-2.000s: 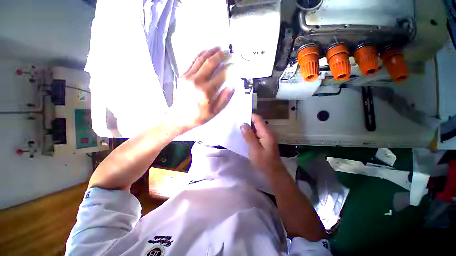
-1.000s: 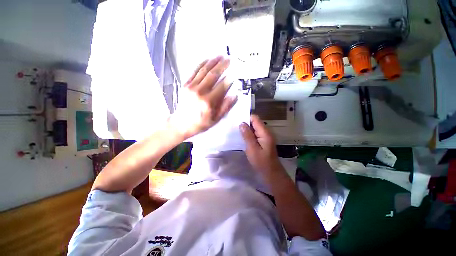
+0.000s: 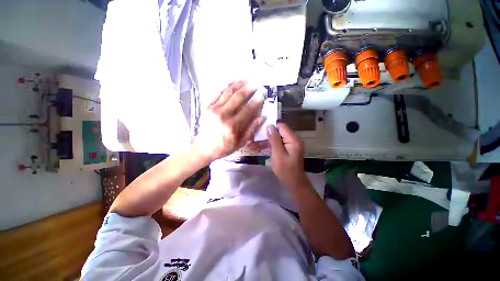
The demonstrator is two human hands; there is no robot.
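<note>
A white cut piece [image 3: 267,118] lies at the presser foot [image 3: 270,94] of the overlock machine [image 3: 279,49], its short near end between my hands. My left hand [image 3: 233,118] lies on the cloth left of the foot, fingers spread and pressing it. My right hand [image 3: 285,145] pinches the cloth's near right edge between thumb and fingers, just below the foot. The large stack of cut panels [image 3: 137,82] lies left of the machine, strongly glaring. The glare hides the cloth's outline under my left fingertips.
Orange tension knobs [image 3: 371,68] stand on the machine front. A dark slim tool [image 3: 402,118] lies on the white table [image 3: 373,129]. Fabric scraps [image 3: 405,186] lie on the green surface below the table edge. A second machine with a green panel [image 3: 93,141] stands at the left wall.
My left hand has moved down and right, closer to my right hand. The cloth has moved up under the foot, and less of it hangs toward me. My right hand has hardly moved.
</note>
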